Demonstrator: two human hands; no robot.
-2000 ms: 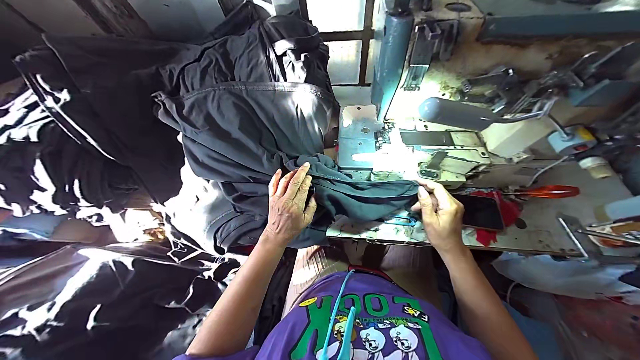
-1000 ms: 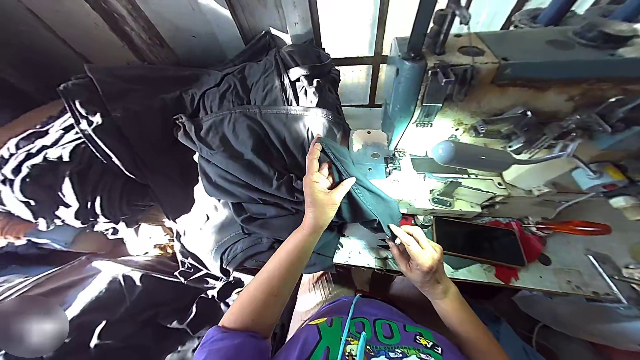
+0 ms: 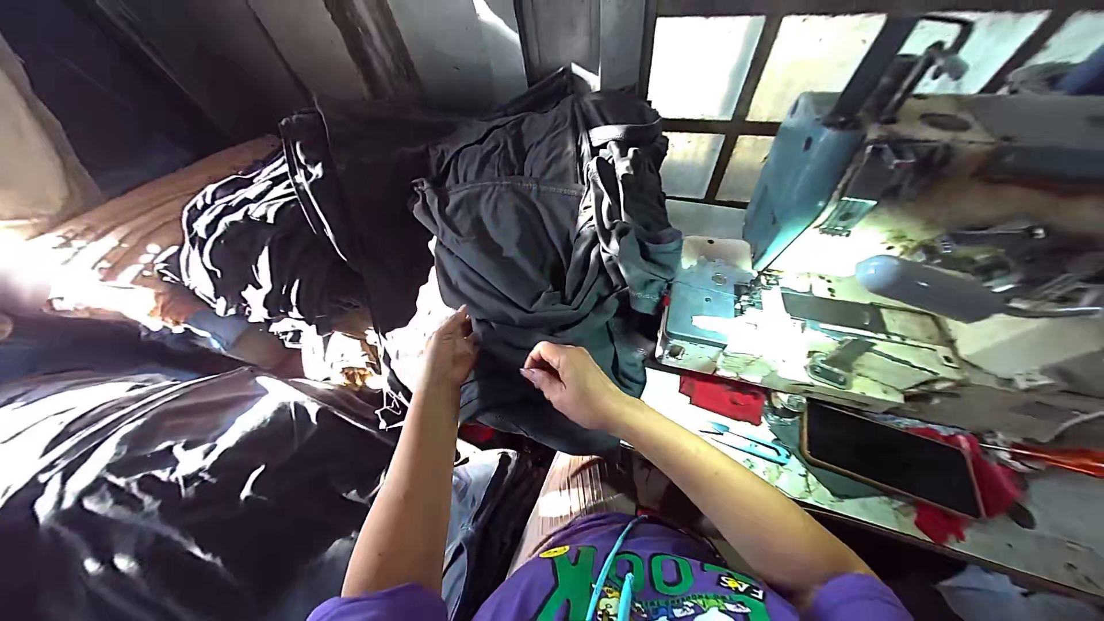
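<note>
A pile of dark grey garments (image 3: 509,233) lies left of a sewing machine (image 3: 798,181). My left hand (image 3: 452,347) is at the near left edge of the dark cloth, fingers pointing away from me; whether they grip it cannot be told. My right hand (image 3: 565,384) is over the near part of the same cloth, thumb and fingertips close together; whether a bit of fabric is between them is unclear. The machine's lit metal bed (image 3: 711,297) is to the right of the cloth, which lies clear of the needle area.
A smartphone (image 3: 893,457) rests on a red cloth (image 3: 992,487) at the table's near edge. Turquoise thread snips (image 3: 750,444) lie left of it, an orange-handled tool (image 3: 1056,457) right of it. Black fabric (image 3: 198,466) fills the lower left. A barred window (image 3: 707,95) is behind.
Both hands have moved left, away from the machine bed. The cloth that lay by the bed's front edge is now pulled back onto the pile. The view has shifted left.
</note>
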